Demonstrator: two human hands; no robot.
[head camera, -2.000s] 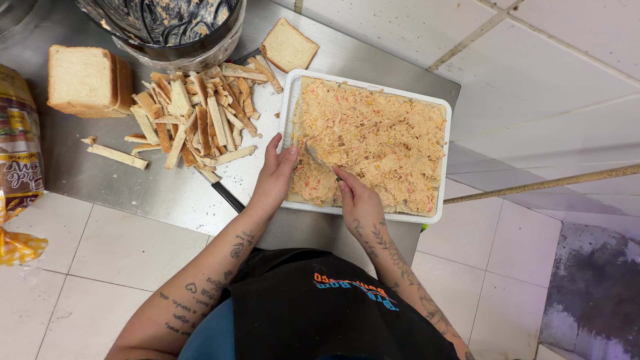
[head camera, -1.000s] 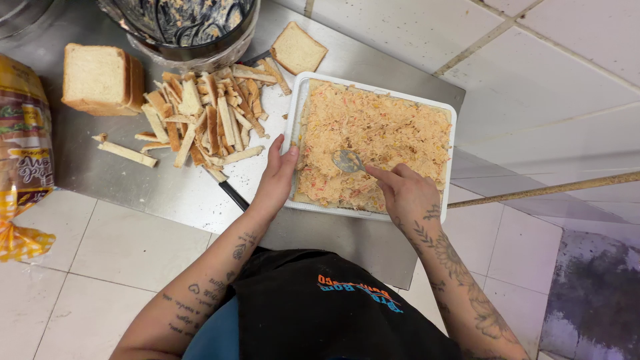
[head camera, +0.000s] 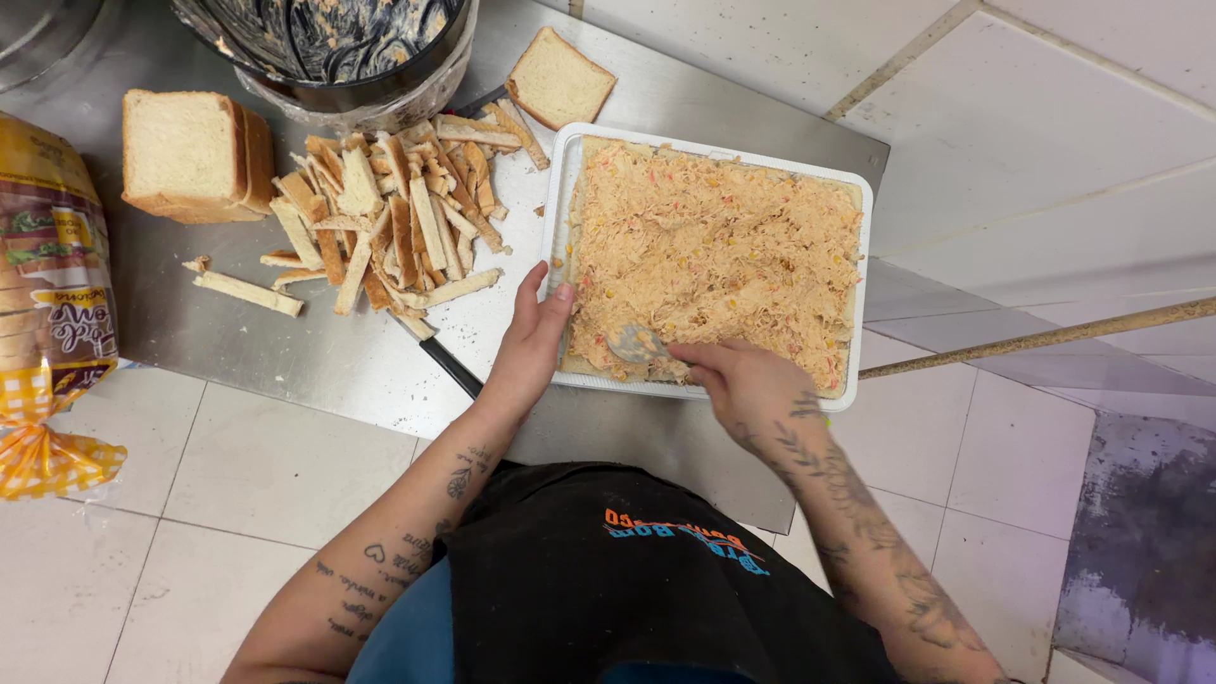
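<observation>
A white rectangular tray (head camera: 864, 285) lies on the steel table, filled with an orange shredded filling (head camera: 722, 247) over a pale bread layer that shows at the edges. My left hand (head camera: 528, 344) rests against the tray's left rim, thumb at the edge of the filling. In my right hand (head camera: 755, 385) is a metal spoon (head camera: 635, 344), its bowl on the filling near the lower left of the tray. The spoon's handle is mostly hidden by my fingers.
Cut bread crusts (head camera: 399, 218) are heaped left of the tray, partly over a black-handled knife (head camera: 452, 369). Around them are stacked sliced bread (head camera: 190, 157), one slice (head camera: 560, 79), a smeared black bowl (head camera: 380, 85) and bagged bread (head camera: 52, 285). A pole (head camera: 1035, 338) slants at right.
My right hand and the spoon have moved from the middle of the filling toward its lower left part. My left hand stays at the tray's left side.
</observation>
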